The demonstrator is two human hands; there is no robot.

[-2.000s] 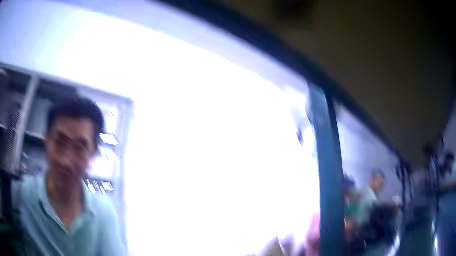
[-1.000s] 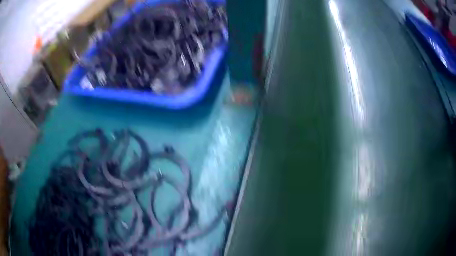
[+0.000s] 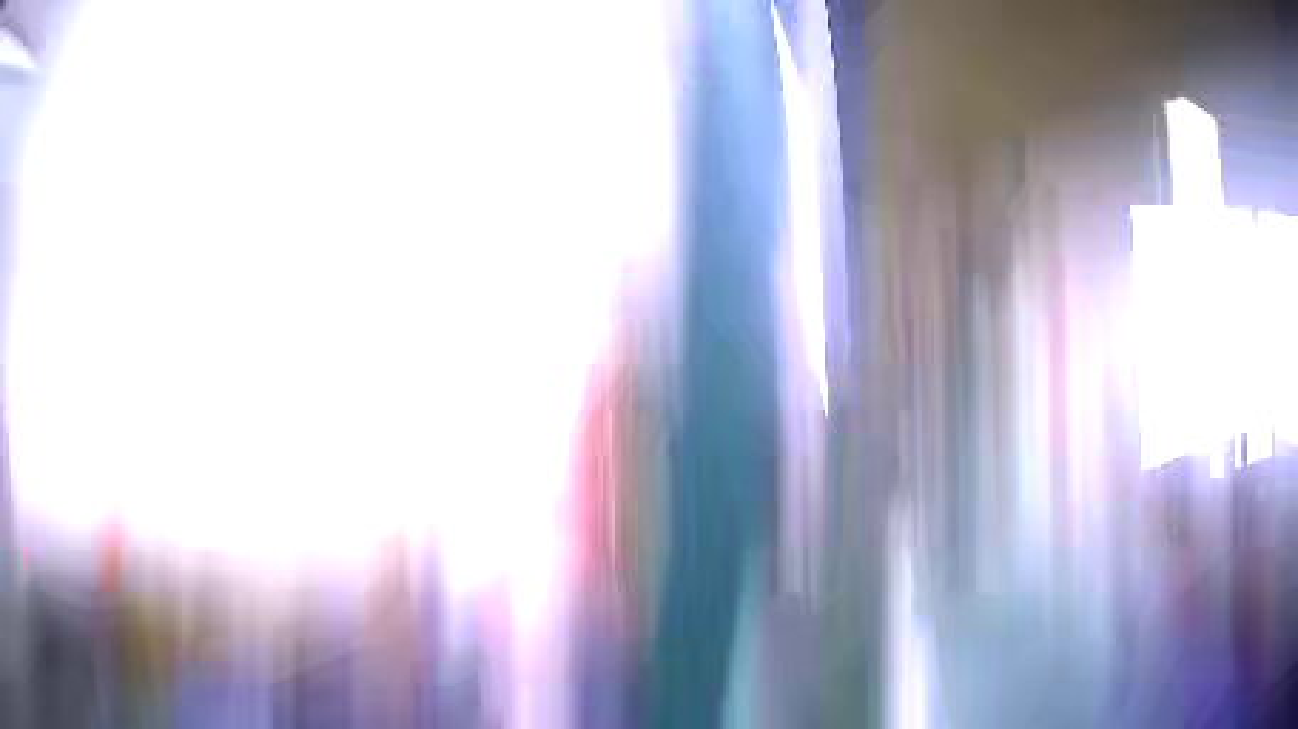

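Note:
The view is heavily blurred up and down, and neither of my hands shows in it. A teal upright post (image 3: 726, 356) stands near the middle of the view. No strips, tray or tool can be made out in the blur.
A glaring white area (image 3: 328, 271) fills the left side. A smaller bright white patch (image 3: 1217, 335) is at the right. A dark tan surface (image 3: 1025, 71) is at the upper right. Smeared colours along the bottom cannot be told apart.
The view has swung up from the teal bench, the blue tray and the pile of black arcs to the post and white glare. The person seen earlier at the left no longer shows.

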